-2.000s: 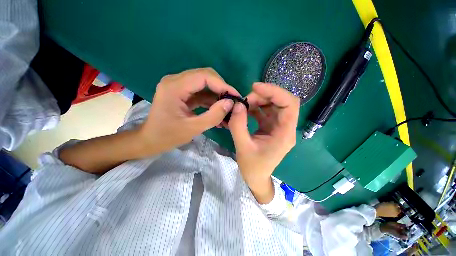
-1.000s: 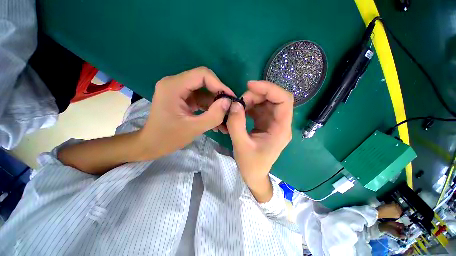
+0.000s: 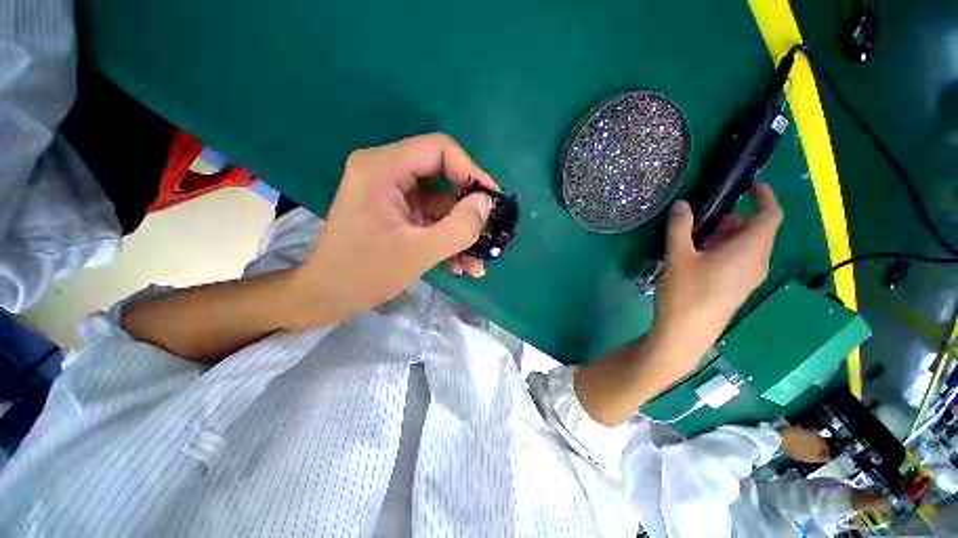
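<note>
My left hand (image 3: 394, 226) holds a small black electronic unit (image 3: 498, 225) between thumb and fingers above the green mat. The unit's dark open face with a small white spot shows; the rest is hidden by my fingers. My right hand (image 3: 716, 257) is at the electric screwdriver (image 3: 745, 158), thumb and fingers on either side of its black barrel near the lower end. The screwdriver lies on the mat, silver tip pointing down-left. Whether the fingers grip it cannot be told. The round screw dish (image 3: 626, 160), full of glittering screws, sits between the hands.
A green power supply box (image 3: 795, 340) with a white plug (image 3: 719, 391) stands at the right. Yellow tape (image 3: 823, 179) edges a darker strip with a small black item (image 3: 862, 36) and a black cord. Another person's sleeve is at left; another person's hands work at lower right.
My right hand has let go of the black unit and moved right to the screwdriver. My left hand keeps the unit, now more exposed. A black item has come further into view on the strip at top right.
</note>
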